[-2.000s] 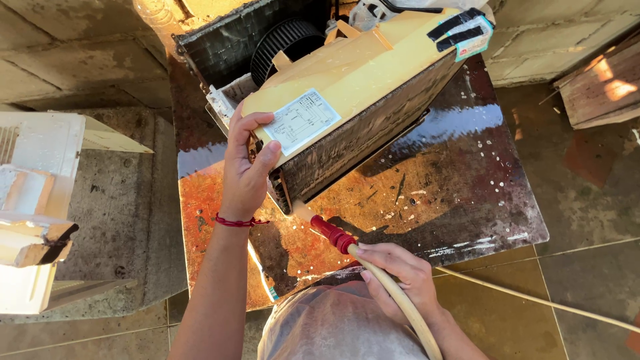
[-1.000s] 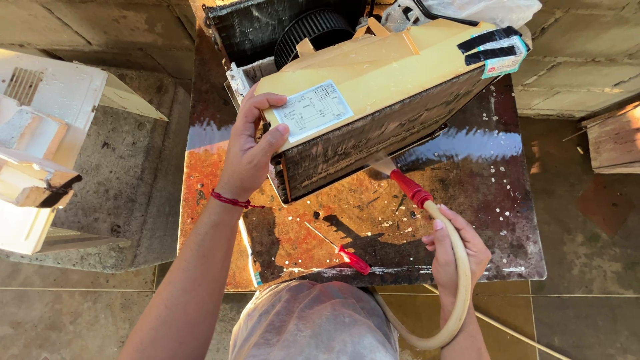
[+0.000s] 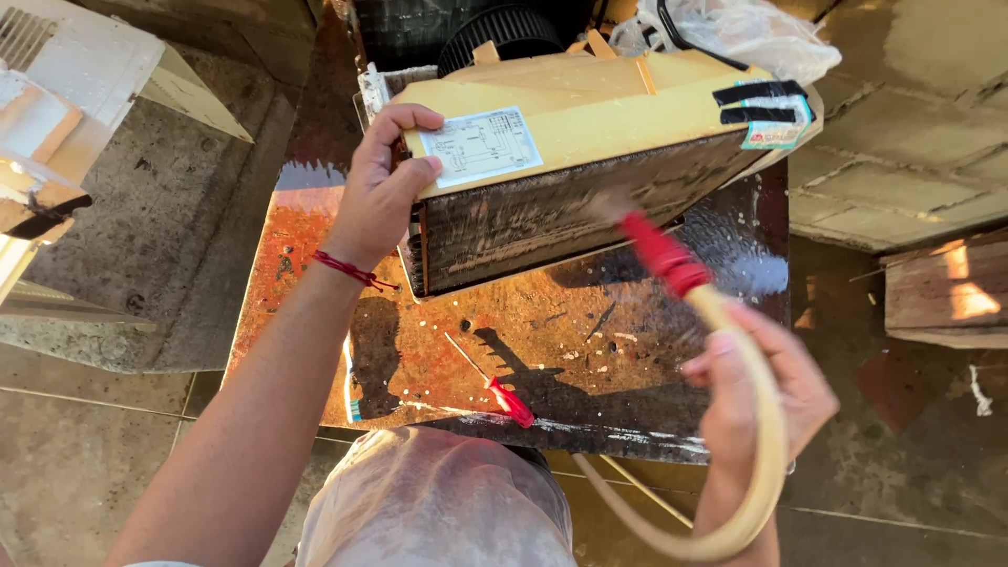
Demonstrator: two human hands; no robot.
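My left hand (image 3: 386,185) grips the near left corner of an air conditioner unit (image 3: 598,98), its thumb and a finger on the yellowish panel beside a printed wiring diagram (image 3: 482,148). The unit leans so that its dark finned coil (image 3: 543,213) faces me. In my right hand (image 3: 764,386) is a cream hose (image 3: 768,472) with a red nozzle (image 3: 665,252); water sprays from its tip onto the fins. A screwdriver with a red handle (image 3: 510,403) lies on the worn, wet tabletop (image 3: 441,346) below the unit. A black blower wheel (image 3: 500,35) shows behind the panel.
A white plastic housing (image 3: 102,59) stands on a concrete block (image 3: 189,205) at the left. Clear plastic bagging (image 3: 732,35) lies behind the unit's right end. A block wall (image 3: 906,118) and a wooden box (image 3: 945,291) are at the right; the hose loops below the table edge.
My right hand and the nozzle have moved right along the coil. The screwdriver, not visible in the oldest frame, now shows on the table. My left hand keeps its hold on the unit's corner.
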